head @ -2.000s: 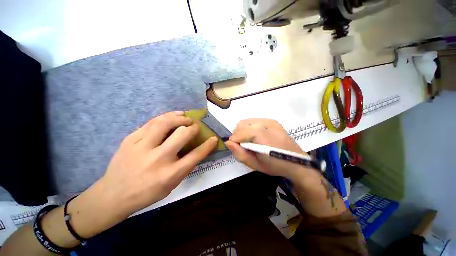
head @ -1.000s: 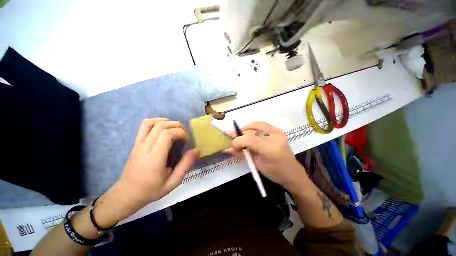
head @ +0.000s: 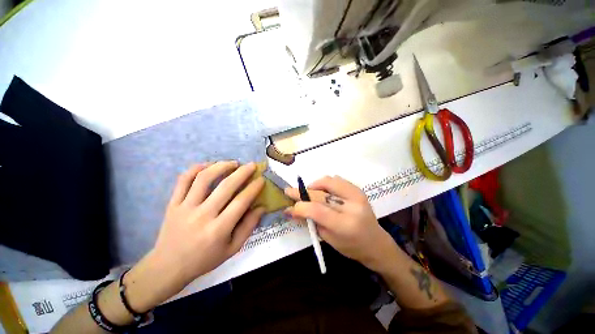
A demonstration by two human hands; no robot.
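The grey-faced cut piece (head: pixel 163 153) lies flat on the table, its right end beside the machine bed. The yellow-olive template (head: pixel 271 199) lies on that end, partly hidden under fingers. My left hand (head: pixel 212 209) is spread over the template and the grey piece, pressing them down. My right hand (head: pixel 339 212) holds the white marking pen (head: pixel 316 244) between thumb and fingers, its black end pointing up and its white end down toward me. My right fingertips are at the template's right edge. Black cloth (head: pixel 55 189) lies over the grey piece at left.
Scissors (head: pixel 449 147) with yellow and red handles lie across the machine bed's front edge. The sewing machine head (head: pixel 372 29) stands behind the bed (head: pixel 352 98). A printed ruler (head: pixel 398 182) runs along the table front. Below right are a blue basket (head: pixel 535 293) and cloths.
The pen has turned from marking along the template's edge to pointing away from the cloth. The template was lifted and shifted, then lies on the grey end again under my left fingers.
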